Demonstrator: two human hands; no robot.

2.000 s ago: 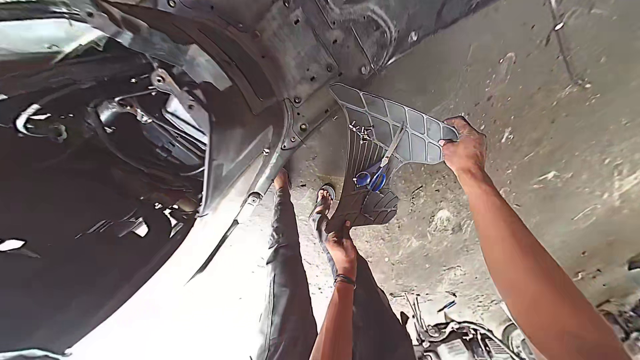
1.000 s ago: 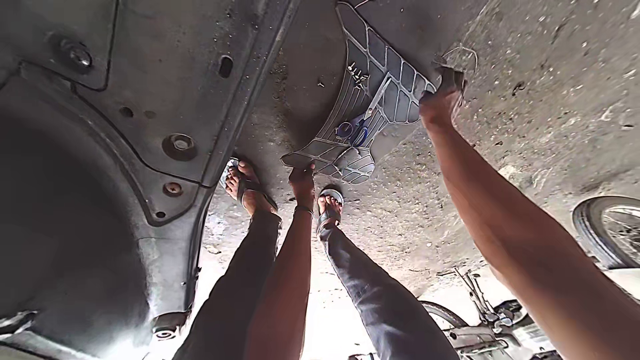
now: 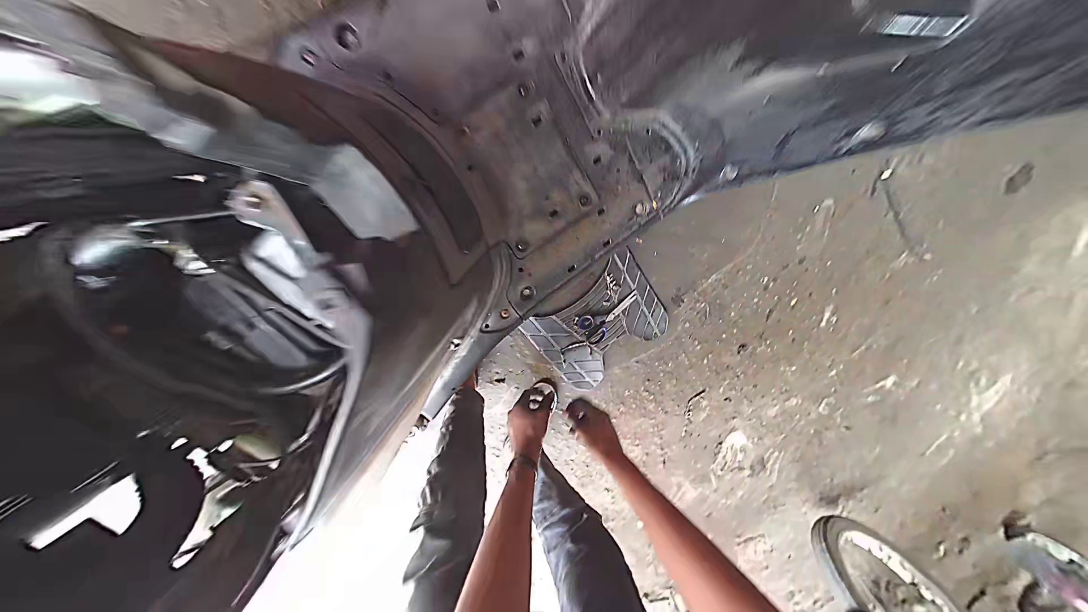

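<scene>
A grey ribbed mat (image 3: 580, 364) lies on the ground beside the lower edge of the vehicle body, which hides part of it. On the mat rest blue-handled scissors (image 3: 586, 323) and several small metal pieces (image 3: 610, 287). Just below the mat is my left hand (image 3: 530, 416), its fingers curled; whether something small is in it cannot be made out. Close to its right, my right hand (image 3: 591, 425) is apart from the mat with its fingers bent, and its grip is unclear.
The bare metal body panel (image 3: 527, 153) of a vehicle, with holes and bolts, spans the top. At the left is its open door area (image 3: 340, 340). A wheel (image 3: 875, 561) stands at the lower right on the rough ground (image 3: 816, 357). My legs are below.
Both hands held the mat's edges in the earlier frames; they have let go of it and are drawn back, close together. The mat is now on the ground. The view has swung.
</scene>
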